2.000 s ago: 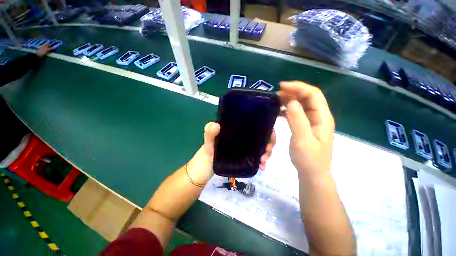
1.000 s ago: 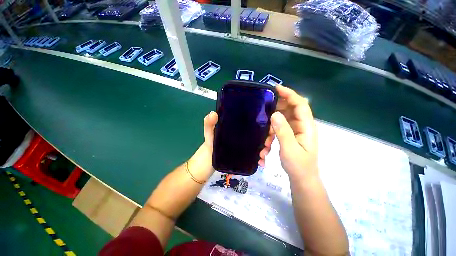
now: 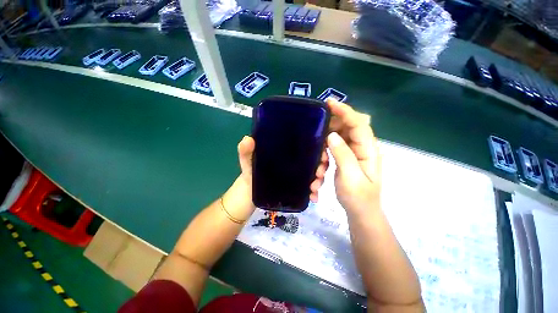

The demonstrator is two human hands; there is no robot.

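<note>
A black mobile phone (image 3: 289, 156) with a dark screen is held upright in front of me. My left hand (image 3: 247, 168) is closed around its lower part, thumb on the left edge and fingertips showing at the right edge. My right hand (image 3: 355, 156) is at the phone's upper right edge, thumb and fingers touching or very near it. The strap (image 3: 282, 223), dark with an orange part, lies below the phone on the sticker sheet (image 3: 437, 226). The sheet is shiny white with faint bluish marks and lies partly behind my right forearm.
Light-blue housings (image 3: 179, 68) stand along the green belt (image 3: 398, 101) beyond the pale rail (image 3: 141, 84). A white post (image 3: 209, 55) rises from the rail. Spare sheets (image 3: 544, 244) lie at the right. Bagged parts (image 3: 404, 30) are on the far shelf. A red stool (image 3: 46, 205) is at lower left.
My right hand has moved in to the phone's right edge from slightly farther right. Phone and both hands have shifted a little left in view. The person's arm at far left is gone from view.
</note>
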